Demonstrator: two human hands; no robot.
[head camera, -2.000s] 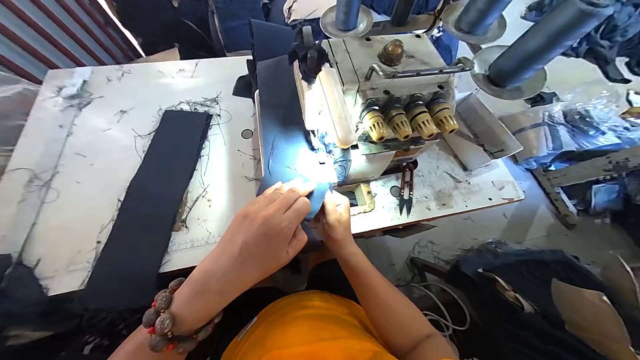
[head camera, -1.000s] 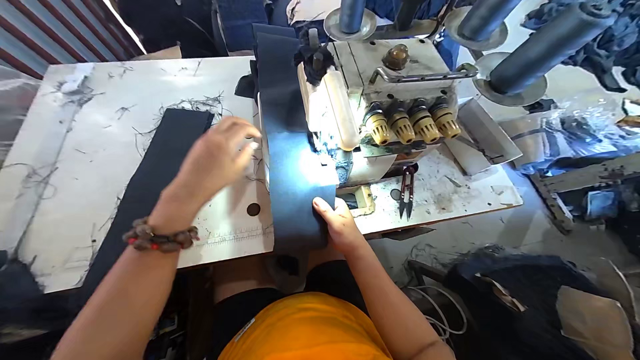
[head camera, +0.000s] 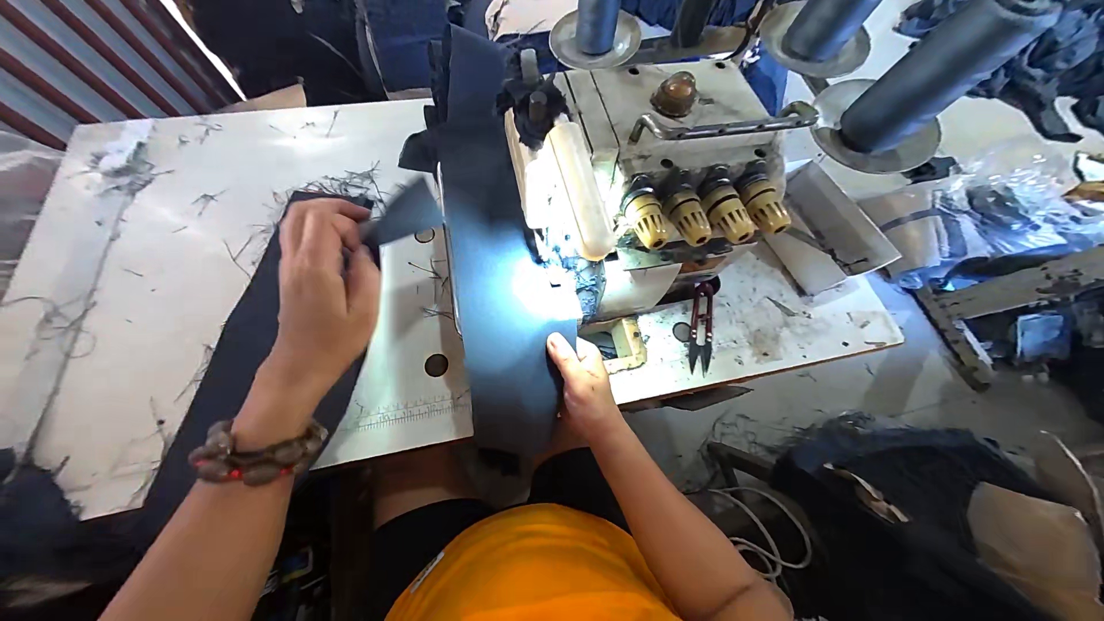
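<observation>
A long dark fabric strip (head camera: 509, 354) lies along the left side of an overlock sewing machine (head camera: 673, 129) and hangs over the table's front edge. My right hand (head camera: 586, 384) grips its right edge, thumb on top, just in front of the lit sewing area. Over a second dark fabric strip (head camera: 233, 345) on the left of the table, my left hand (head camera: 328, 267) pinches the corner of a blurred dark fabric piece (head camera: 407, 211) that reaches toward the machine. A beaded bracelet is on my left wrist. Red-handled thread snips (head camera: 702, 328) lie right of the machine's front.
Loose thread ends are scattered on the white table (head camera: 198, 233). Thread cones (head camera: 940, 78) stand on discs at the upper right. Four yellow tension knobs (head camera: 690, 216) face forward. A dark fabric heap (head camera: 880, 509) and a white cable (head camera: 776, 535) are on the floor at right.
Two seconds ago both hands were together at the sewing area. My left hand has moved left, and it now holds a dark piece. The strip by the machine now extends past the table's front edge.
</observation>
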